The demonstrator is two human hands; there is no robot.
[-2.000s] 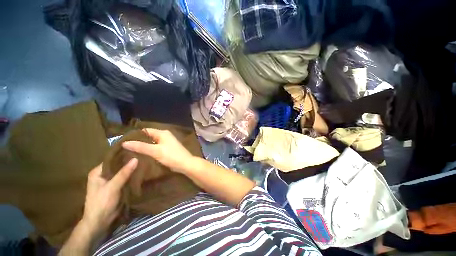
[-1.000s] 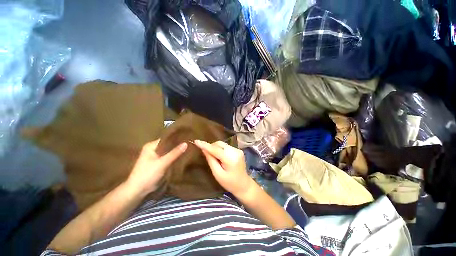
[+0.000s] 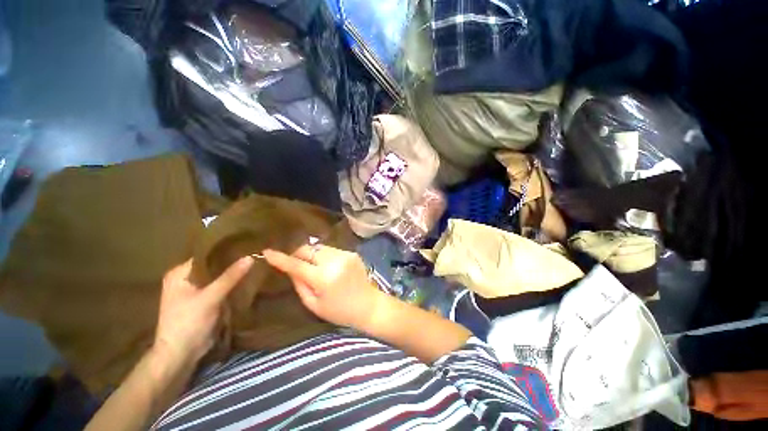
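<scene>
The brown garment [image 3: 109, 261] lies across my lap and spreads to the left, bunched between my hands. My left hand [image 3: 192, 310] grips a fold of it, thumb on top and fingers hidden under the cloth. My right hand [image 3: 333, 282] is beside it, with thumb and forefinger pinched at the fold. A thin bright sliver, likely the needle [image 3: 258, 256], shows at the right fingertips, close to the left thumb tip. No thread can be made out.
A black and clear plastic bag [image 3: 244, 76] lies ahead. Beige cloth [image 3: 400, 156] bears a small printed tag or phone [image 3: 386, 175]. Folded olive cloth [image 3: 488, 122] and navy plaid cloth [image 3: 476, 38] lie beyond. A white printed bag [image 3: 589, 349] is at my right.
One second ago the view was turned further left. The right fingertips, apart from the cloth fold two seconds ago, are now pinched near the left thumb. Both hands stay on the brown garment.
</scene>
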